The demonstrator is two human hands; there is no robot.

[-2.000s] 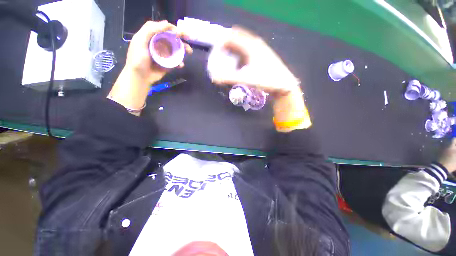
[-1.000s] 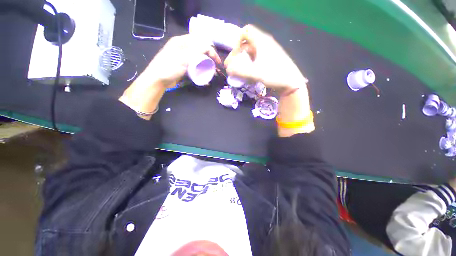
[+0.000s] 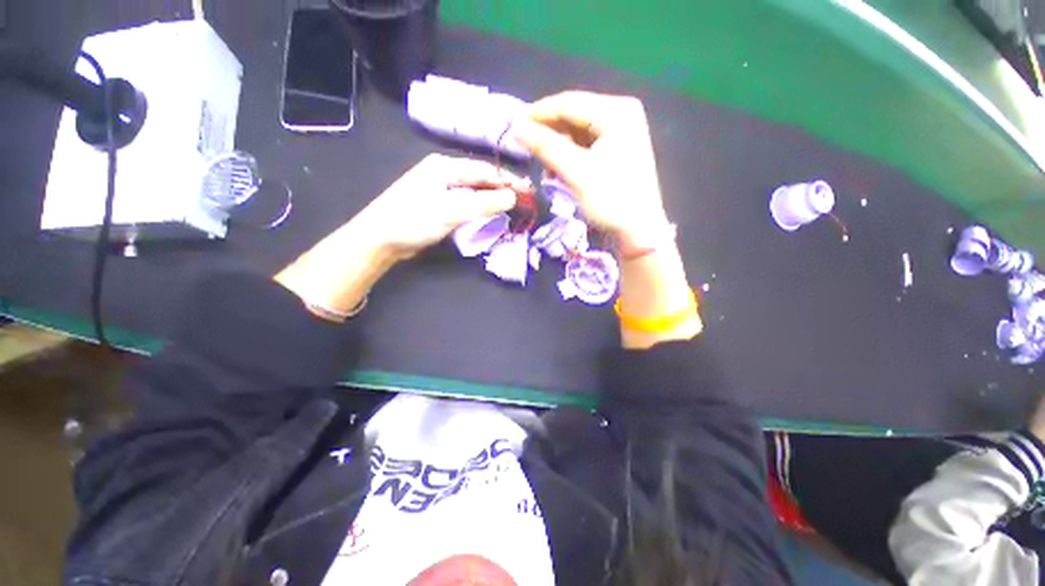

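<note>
My left hand (image 3: pixel 441 206) has its fingertips together on thin red lead wires (image 3: pixel 524 208), above a group of lilac housings and parts. One lilac housing (image 3: pixel 484 235) lies just below those fingertips. My right hand (image 3: pixel 607 160) is bent, with its fingertips at the right end of a row of stacked lilac housings (image 3: pixel 458 111). A thin wire hangs there towards my left hand; whether the right fingers hold the wire or the stack cannot be told. A round lilac part with an open, finned inside (image 3: pixel 591 277) lies below my right hand.
A white box (image 3: pixel 149 137) with a black arm and cable stands at left, a clear cover (image 3: pixel 232 180) beside it. A phone (image 3: pixel 319 71) and dark cup (image 3: pixel 395 40) are at the back. A wired housing (image 3: pixel 801 205) and more housings (image 3: pixel 974 250) lie right. A person's sleeve (image 3: pixel 968 515) shows.
The lilac housing held upright in my left hand now lies lower among the parts, and the left fingers are on the red wires. My right hand has opened out beside the stack.
</note>
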